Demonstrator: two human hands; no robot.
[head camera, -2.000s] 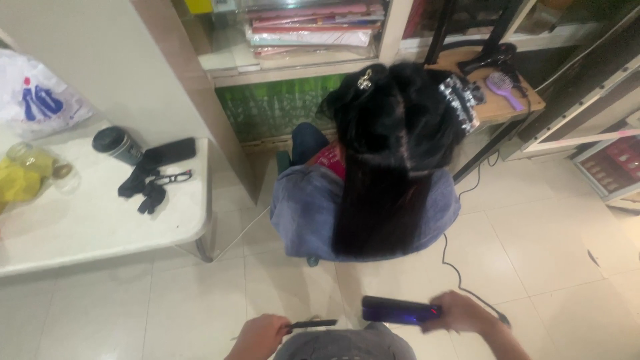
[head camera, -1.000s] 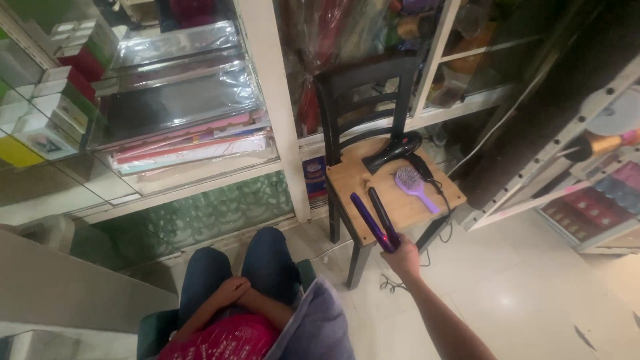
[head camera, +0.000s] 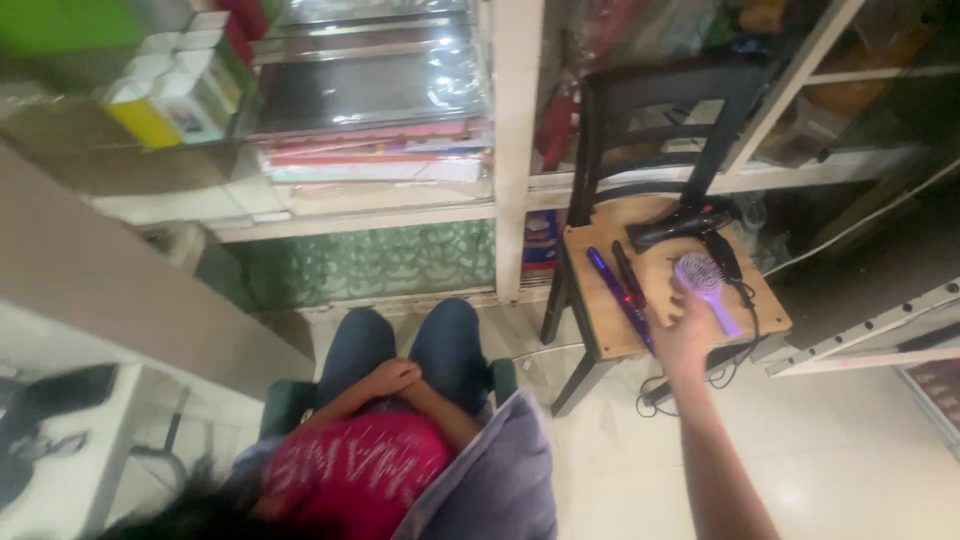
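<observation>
My right hand (head camera: 686, 330) is over the front of a wooden chair seat (head camera: 600, 330), its fingers apart and blurred. Beside my thumb a purple and black hair straightener (head camera: 619, 292) lies on the seat, its two arms spread and a small red light showing. Close to my fingers, on the other side, is a purple hairbrush (head camera: 701, 274), bristles up. Behind them rests a black hair dryer (head camera: 679, 225) with its cord. My left hand is out of view.
A seated person (head camera: 360, 450) in a pink shirt, hands together in the lap, is at the lower left beside a grey-purple cloth (head camera: 487, 480). Glass-fronted shelves (head camera: 517, 150) stand behind the chair. A cord (head camera: 652, 401) hangs near its legs.
The straightener, held in my right hand over the seat a second ago, now lies on it, and my hand has moved toward the hairbrush. The comb and my left hand have left the view.
</observation>
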